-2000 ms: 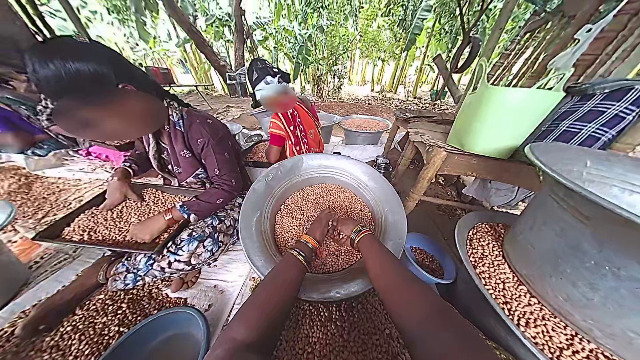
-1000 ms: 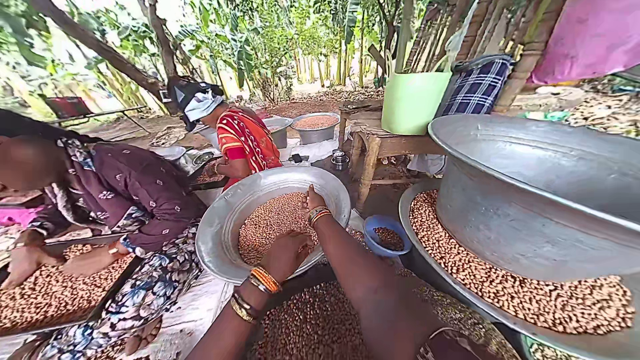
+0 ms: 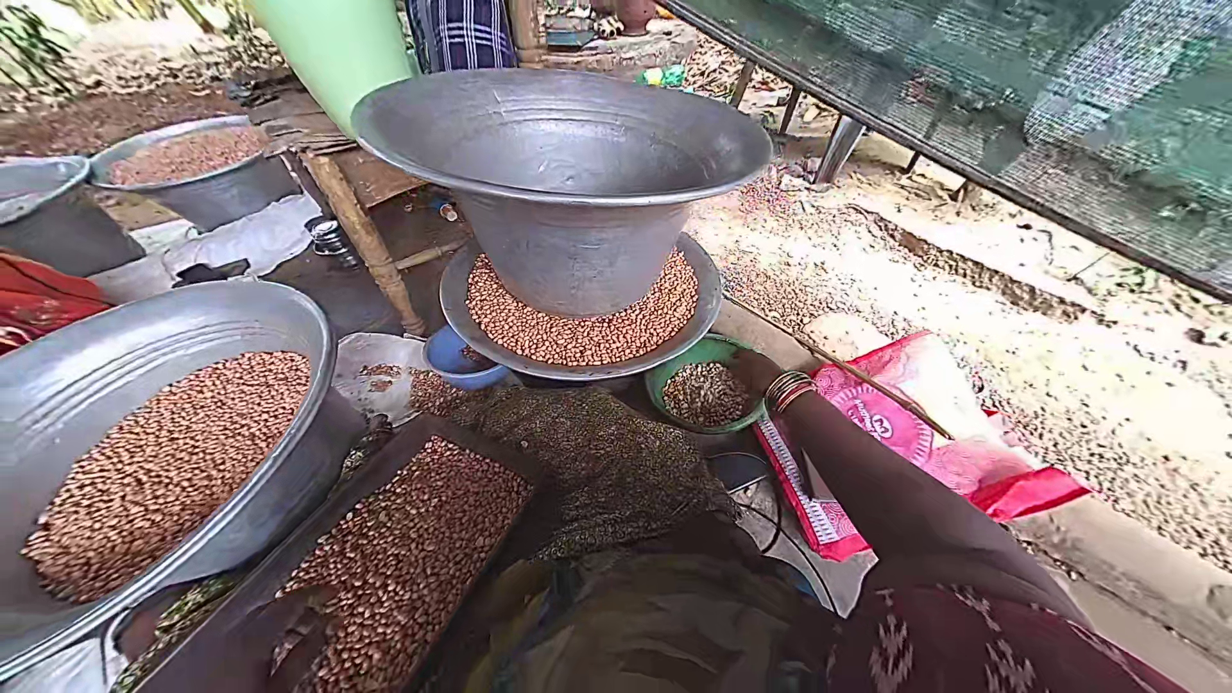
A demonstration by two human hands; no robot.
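Note:
My right hand point(image 3: 756, 373), with bangles on its wrist, is at the right rim of a green bowl point(image 3: 657, 390) of paler nuts or pieces point(image 3: 705, 393); its fingers are in shadow. At the lower left, my left hand point(image 3: 300, 630) is dark and blurred over a tray point(image 3: 491, 448) of reddish-brown nuts, like shelled peanuts point(image 3: 414, 549); whether it grips any cannot be told. Left of the tray stands a wide metal basin point(image 3: 322, 356) with more such nuts point(image 3: 183, 462). Ahead, an empty-looking metal pot point(image 3: 577, 241) stands in a wide metal dish point(image 3: 712, 289) of nuts.
A small blue bowl point(image 3: 462, 371) is left of the green one. A wooden bench point(image 3: 361, 231) holds a light green tub point(image 3: 337, 48). A thin stick point(image 3: 847, 366) crosses near a red and white printed bag point(image 3: 895, 423). More metal basins point(image 3: 226, 188) stand back left; netting point(image 3: 1011, 115) hangs at right.
The view has swung far right. My hands, both in the metal basin of nuts before, are now apart: the right at the green bowl, the left over the tray.

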